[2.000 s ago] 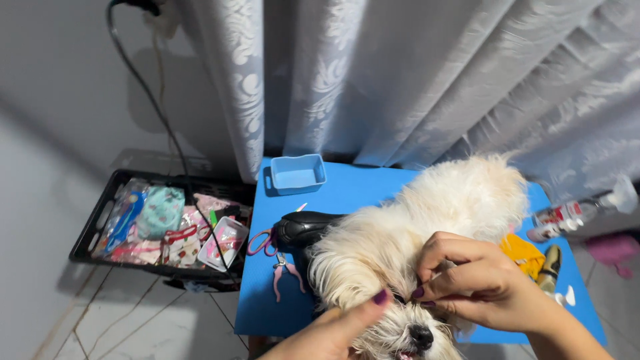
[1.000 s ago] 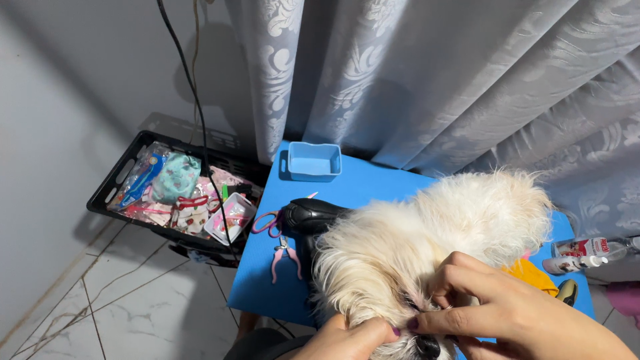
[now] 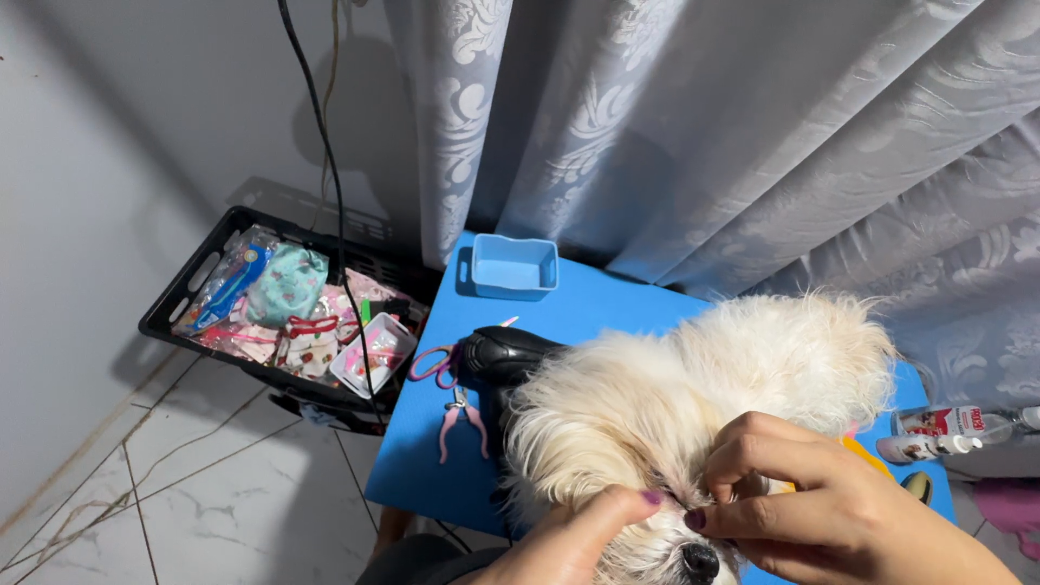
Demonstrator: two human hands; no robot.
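A small dog with long cream-white fur (image 3: pixel 626 390) lies on a blue table (image 3: pixel 406 455), its dark nose toward the bottom of the view. My left hand (image 3: pixel 569 536) is at the side of its muzzle, the thumb laid just below the eye. My right hand (image 3: pixel 796 496) is over the face from the right, thumb and fingertips pinched at the fur near the inner corner of the eye. Whether a small tool is between those fingertips cannot be seen. Left of the dog lie a black hair dryer (image 3: pixel 504 353), scissors with pink-purple handles (image 3: pixel 435 366) and pink-handled nail clippers (image 3: pixel 463 426).
A light blue plastic basket (image 3: pixel 514 268) stands at the table's back edge. At right lie bottles (image 3: pixel 926 447) and a yellow cloth (image 3: pixel 865 455). A black crate (image 3: pixel 195 264) of packets stands left, with a black cable (image 3: pixel 325 138) hanging before it. A grey patterned curtain (image 3: pixel 691 146) hangs behind.
My left thumb has come up from lower on the muzzle to beside the eye since one second ago. My right hand stays at the dog's face. The view has shifted.
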